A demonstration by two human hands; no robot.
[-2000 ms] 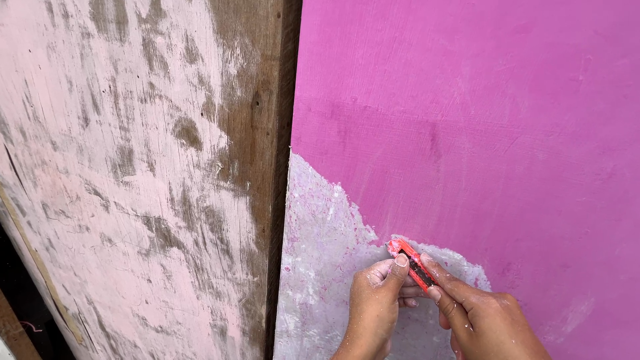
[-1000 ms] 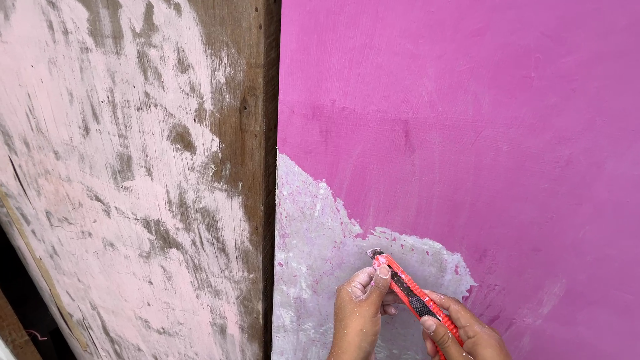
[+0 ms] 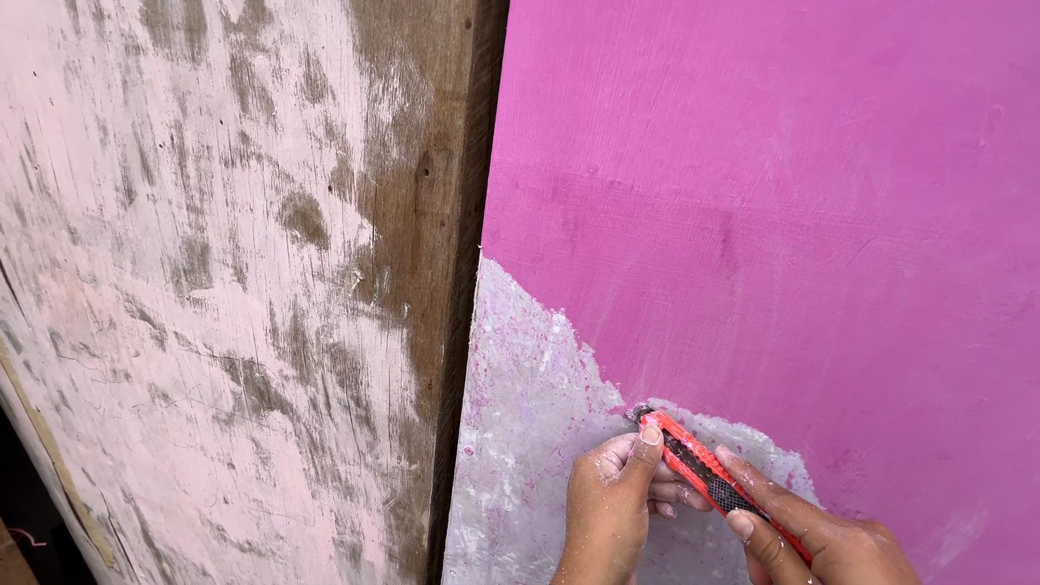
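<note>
A red and black utility knife [image 3: 700,467] slants across the lower right, its dark, paint-smeared tip at upper left. My left hand [image 3: 621,496] pinches it near that tip, thumb on top. Further down, my right hand [image 3: 800,520] grips the other end between thumb and fingers. Both hands are specked with paint flakes. Behind them stands a bright pink painted panel [image 3: 731,203], with a patch of bare greyish surface [image 3: 528,439] at its lower left; the patch has a ragged paint edge. Whether any blade sticks out cannot be told.
On the left is a wooden board [image 3: 203,325] with worn pale pink paint and a bare brown edge strip [image 3: 431,187]. A dark narrow gap runs between board and panel. At the bottom left corner lies a dark opening with a pinkish strand [image 3: 28,536].
My right hand has slid down along the knife, so more of its body shows than two seconds ago. My left hand stays at the tip end.
</note>
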